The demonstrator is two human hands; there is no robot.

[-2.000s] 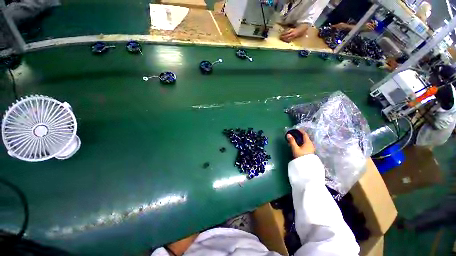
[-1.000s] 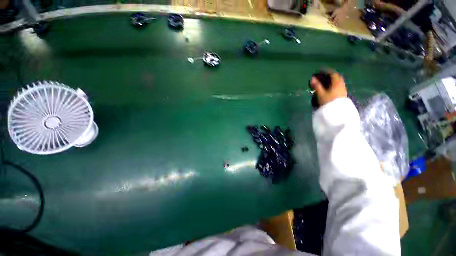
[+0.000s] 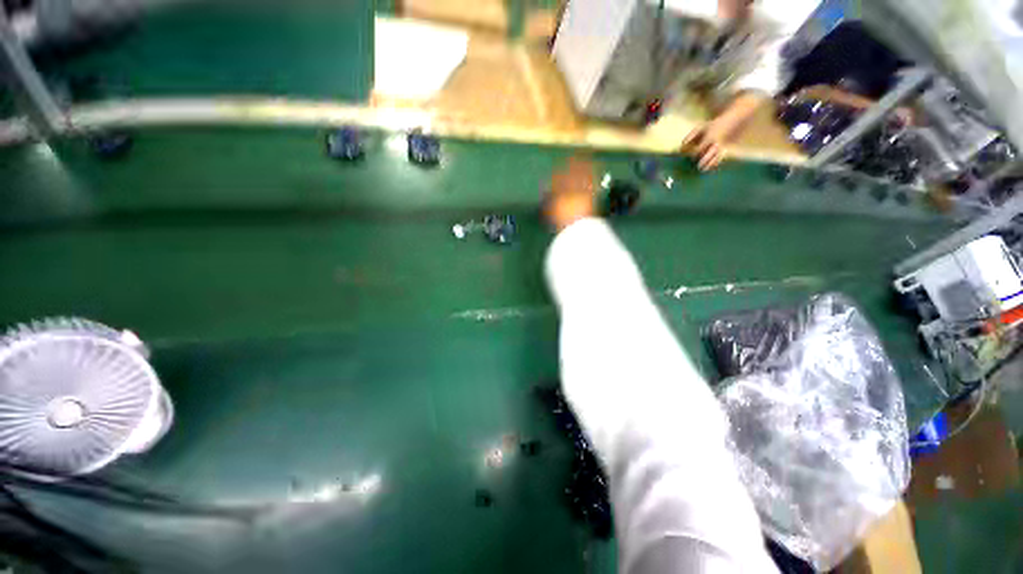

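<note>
My right hand [image 3: 572,193] is blurred at the far side of the green belt [image 3: 280,280]. Its fingers and anything in them cannot be made out. A round black piece [image 3: 620,198] lies just right of it; whether it is a housing or a coil piece is unclear. Dark round pieces lie on the belt, one with a pale lead [image 3: 499,229] left of my hand and another [image 3: 424,148] near the far edge. My white sleeve partly covers the pile of small black parts [image 3: 588,493]. My left hand is out of the picture.
A white fan [image 3: 67,413] stands at the left, with black cables below it. A clear plastic bag [image 3: 819,437] lies right of my arm, by a carton edge [image 3: 892,544]. Another person's hand [image 3: 709,144] rests at the far bench beside a machine [image 3: 611,56].
My right hand, seen holding a black housing earlier, has moved left and away across the belt to the row of dark pieces. The view has shifted, and the sleeve now crosses the pile.
</note>
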